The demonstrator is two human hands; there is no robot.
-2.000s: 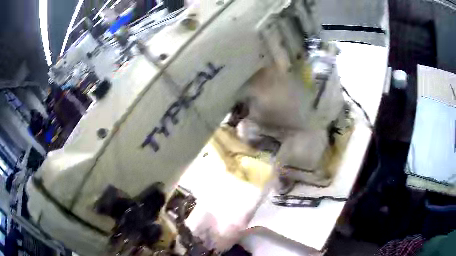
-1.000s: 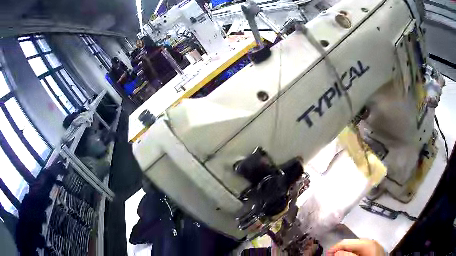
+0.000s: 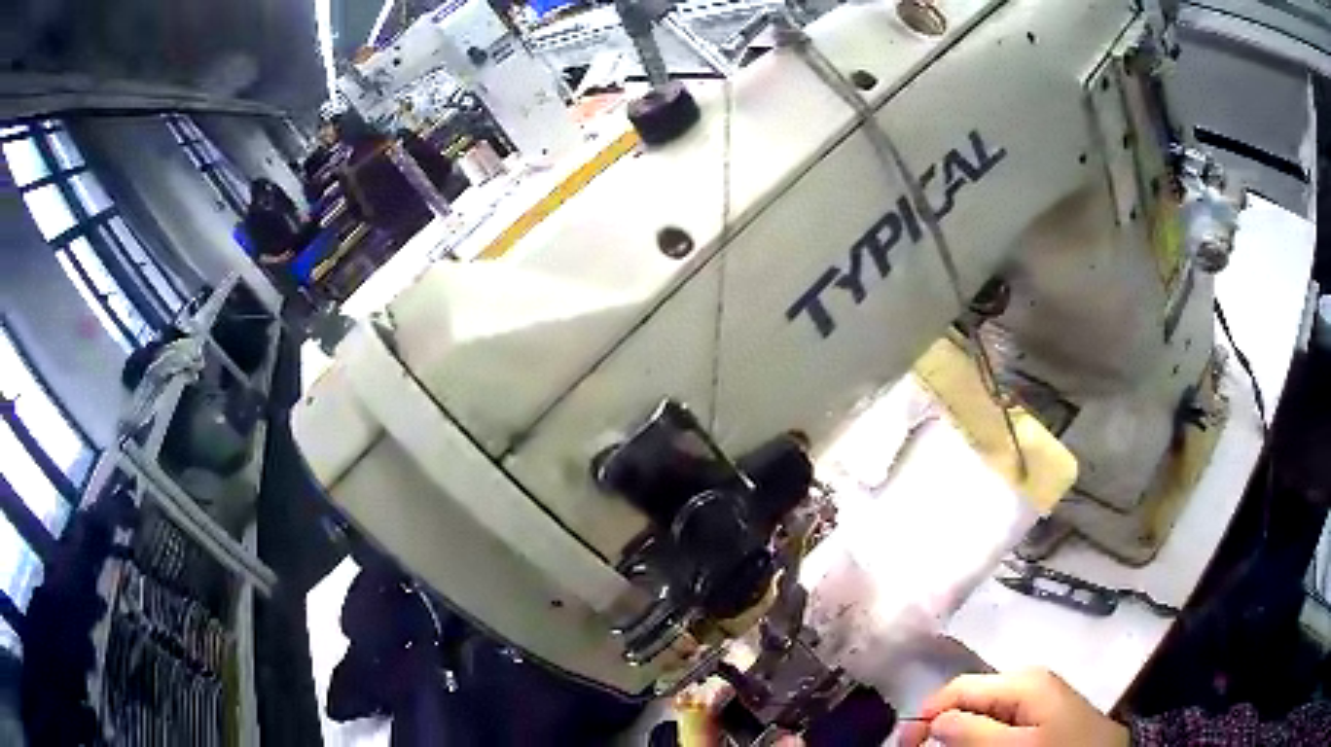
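The cream TYPICAL sewing machine head fills the middle. Black tension knobs and shiny metal parts sit at its lower end. Dark garment pieces lie left of and below the head. My right hand is at the bottom edge, right of the needle area, its thumb and finger pinched on a thin item with a red bit, too small to name. A dark piece is beside its fingertips. A small skin-toned patch at the bottom, under the head, may be my left hand, mostly hidden.
A brightly lit white rag or padding and a yellow pad lie under the arm. A slim dark metal tool lies flat by the machine base. Racks stand left, with windows behind. People are far back left.
The view swung left, then slightly back, so the machine shifted right, then left in the picture. My right hand came into view at the bottom and now shows a thin item at its fingertips.
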